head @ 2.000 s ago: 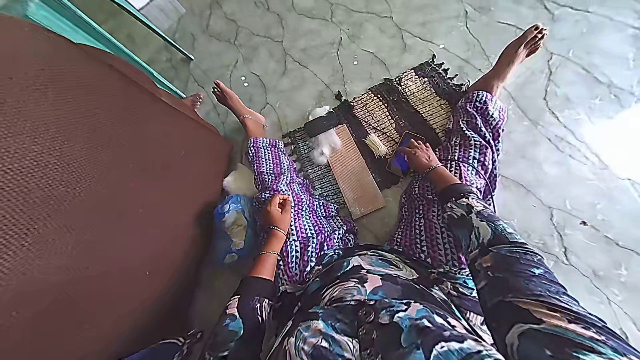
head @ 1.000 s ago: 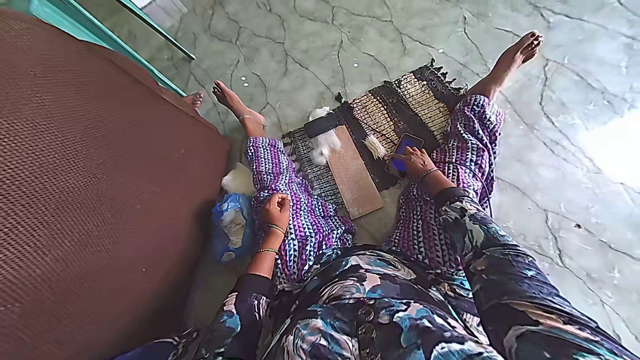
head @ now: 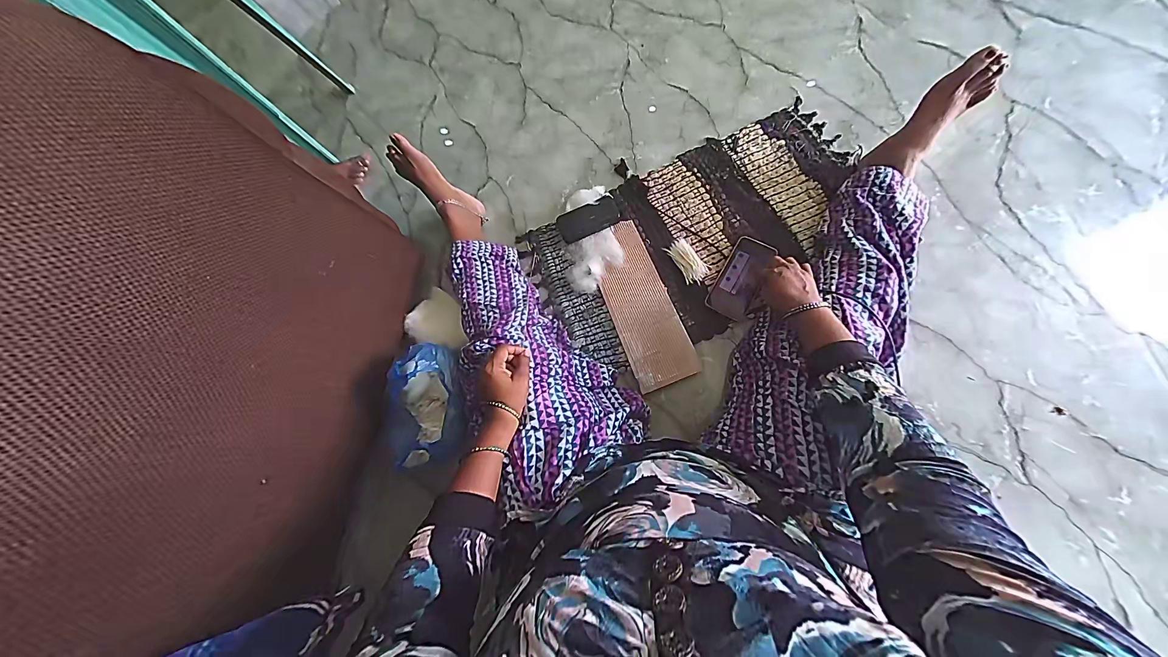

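My right hand (head: 790, 285) touches the screen of a smartphone (head: 741, 276) lying on a striped woven mat (head: 684, 196); its fingers are partly bent. My left hand (head: 505, 376) rests on my left thigh with the fingers curled in; whether it holds anything small is hidden. Left of the phone lies a small bundle of white cotton wicks (head: 686, 261). A flat brown board (head: 646, 310) extends off the mat's near edge. White cotton fluff (head: 595, 259) lies at the board's far left corner, beside a dark, oblong object (head: 587, 220).
A blue plastic bag (head: 425, 401) with pale material stands left of my left leg, near a pale wad (head: 436, 319). A brown covered surface (head: 182, 319) fills the left side. Behind it show a green frame (head: 274, 109) and another person's foot (head: 354, 168). Cracked-pattern floor surrounds the mat.
The phone's screen, bluish before, now shows a lighter display. My right hand stays at the phone, with its fingers shifted slightly. My left hand remains on the thigh.
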